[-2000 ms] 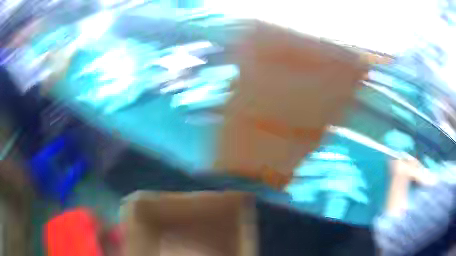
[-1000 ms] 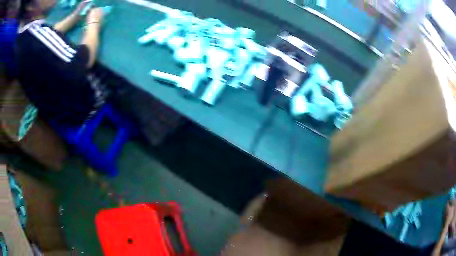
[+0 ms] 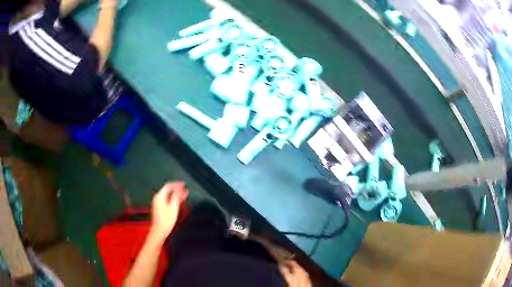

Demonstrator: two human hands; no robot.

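Observation:
Teal appliance housings (image 3: 236, 84) lie in a heap on the green bench (image 3: 252, 185). More housings lie right of the screw feeder (image 3: 359, 134). A dark electric screwdriver (image 3: 325, 189) lies on the bench in front of the feeder, its black cord looping towards the bench edge. My left hand (image 3: 168, 207) is above the red stool, away from the bench, with nothing seen in it; its fingers are blurred together. My right hand (image 3: 295, 273) is at the bottom edge, partly cut off, near the bench's front edge. I cannot tell whether it holds anything.
A red stool (image 3: 120, 252) stands at lower left. A person in a dark shirt (image 3: 53, 67) sits at the bench's far left by a blue stool (image 3: 112, 132). A brown carton (image 3: 421, 255) is at lower right. Cartons are at the left edge. A conveyor runs behind the bench.
The view has shifted right and settled. The big carton now shows lower, at the lower right. Both my hands and my legs have come into view, and the screwdriver on the bench shows clearly.

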